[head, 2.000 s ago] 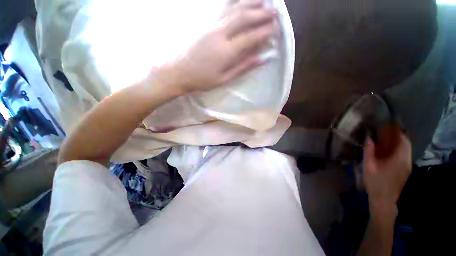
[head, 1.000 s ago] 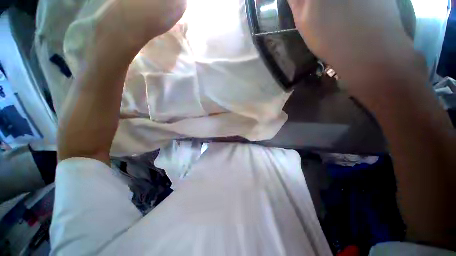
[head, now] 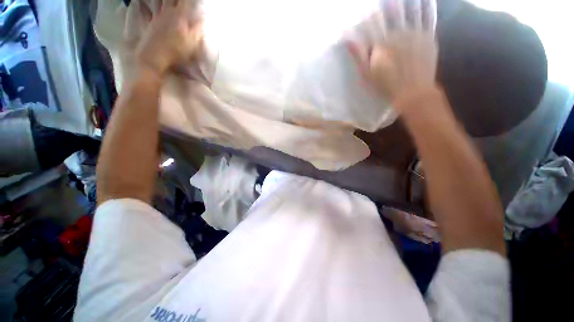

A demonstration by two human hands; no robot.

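The white to cream garment (head: 277,75) lies spread over the brown padded pressing board (head: 491,69), with its upper part washed out by glare. My left hand (head: 167,38) is on the cloth at the upper left; its fingers are blurred and I cannot tell whether they grip a fold. My right hand (head: 399,50) lies on the garment near its right edge, fingers spread, with no iron in it. Part of the steam iron (head: 415,179) shows at the board's near right edge, mostly hidden behind my right forearm.
Crumpled pale cloth (head: 544,192) lies at the right. A whitish cloth (head: 223,188) hangs below the board's near edge. Dark items and a red thing (head: 75,236) are at the lower left. A pale surface with dark printed shapes (head: 25,63) is at the upper left.
The iron, held in my right hand over the cloth one second ago, now sits at the board's near right edge. My right hand has let go and lies on the garment.
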